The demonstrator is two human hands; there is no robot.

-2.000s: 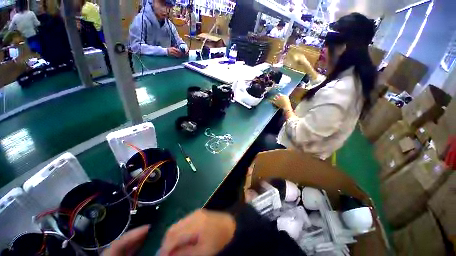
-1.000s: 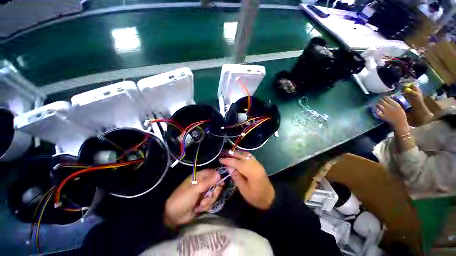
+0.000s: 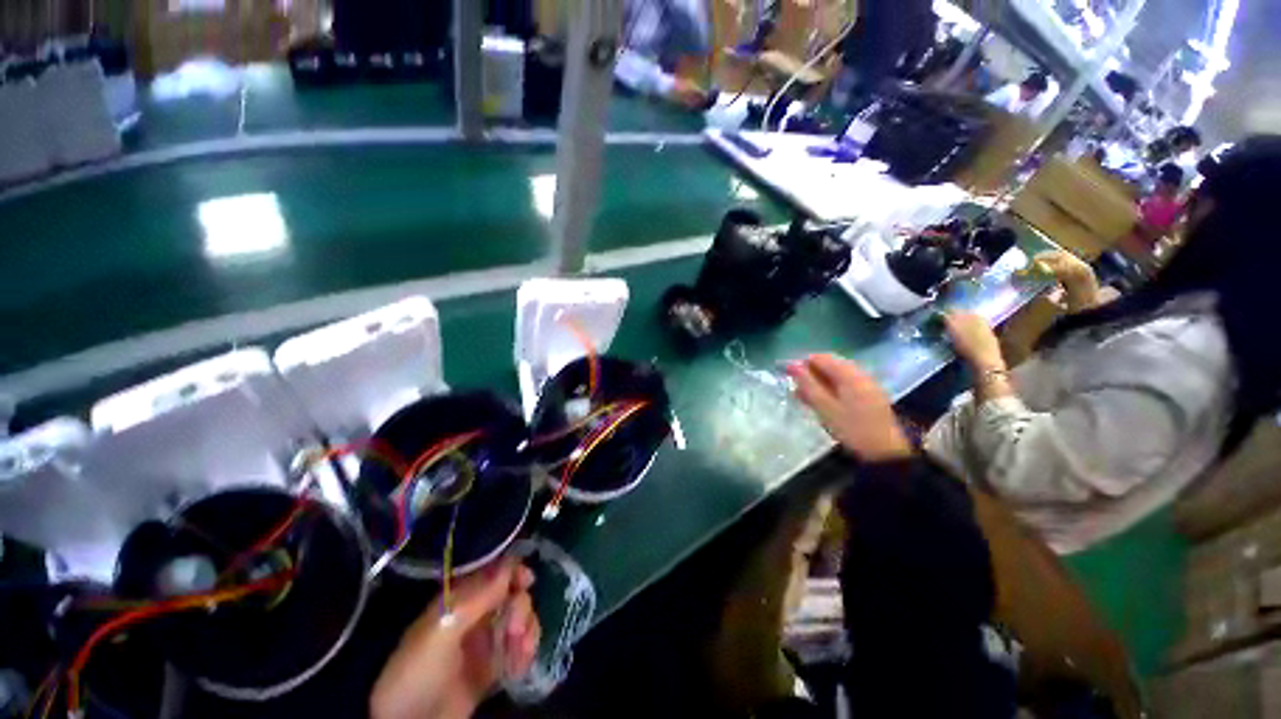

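Note:
My left hand is at the bottom centre, fingers closed on a pale tangle of thin white cables hanging from it. My right hand is stretched out over the bench; its fingertips are at a thin pale cable, and whether they grip it is blurred. White-and-black camera housings stand in a row: the nearest to my right hand, one beside it and a larger one. Red, yellow and black leads spill from their open black interiors.
Black housings lie clustered on the green bench. A person works at the right on a white-based unit. A cardboard box stands below the bench, partly behind my right sleeve. A metal post rises behind the housings.
My right hand has left the tangle at my left hand and reached out right over the bench. My left hand still has the white cables. The view has turned upward.

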